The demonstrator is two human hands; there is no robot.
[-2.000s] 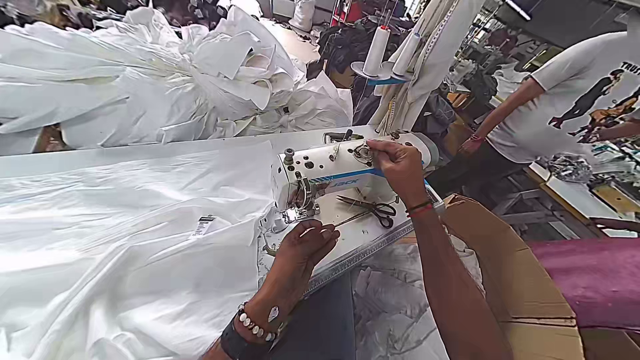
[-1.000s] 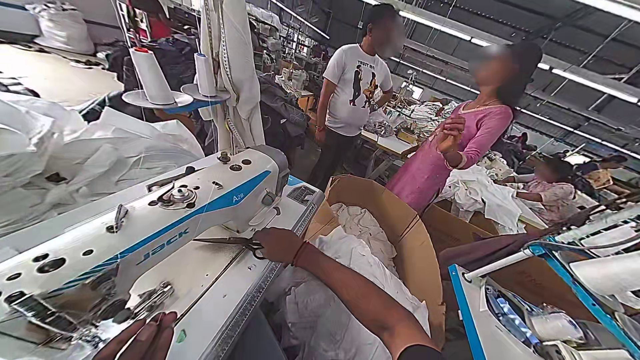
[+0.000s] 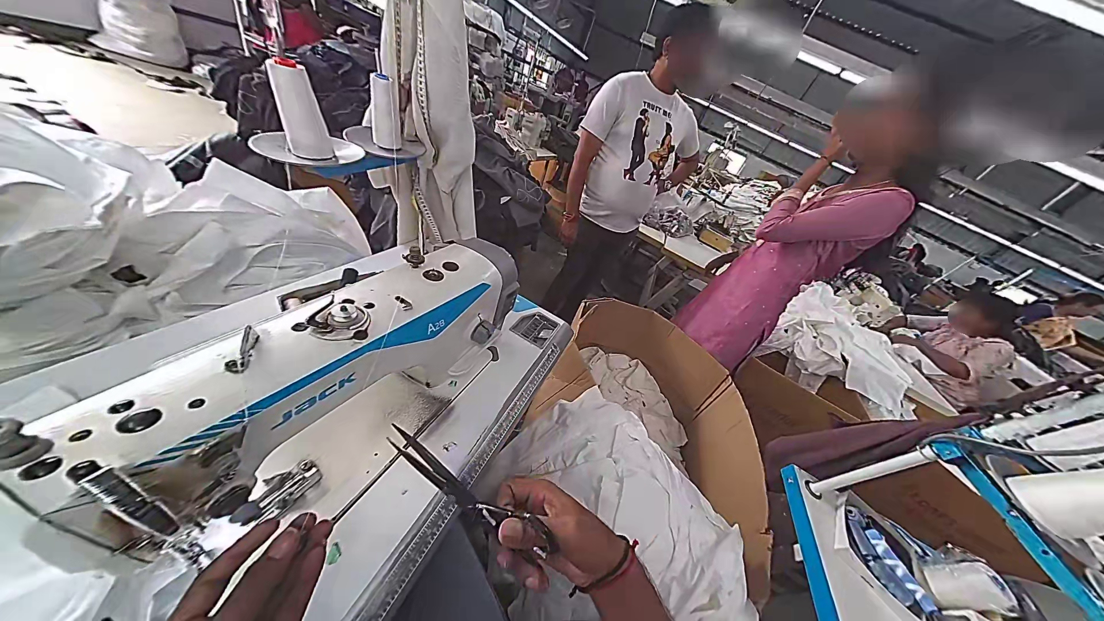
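My right hand (image 3: 561,530) holds a pair of dark metal scissors (image 3: 440,473) by the handles, just past the front edge of the sewing table. The blades are slightly apart and point toward the white Jack sewing machine (image 3: 345,371). My left hand (image 3: 259,569) is near the needle end of the machine, fingertips close together over the machine bed (image 3: 379,470); whether it holds anything is not clear. White cloth (image 3: 78,595) lies at the lower left, by the needle area.
A cardboard box (image 3: 716,405) with white cloth (image 3: 612,483) stands right of the table. Two people stand beyond it; another sits farther right. Thread cones (image 3: 297,112) stand behind the machine, white fabric (image 3: 172,233) is heaped at left, and a blue-edged frame (image 3: 815,543) is at lower right.
The scissors lay on the machine bed two seconds ago; my right hand took hold of them and now has them raised at the table's edge. The view has swung right.
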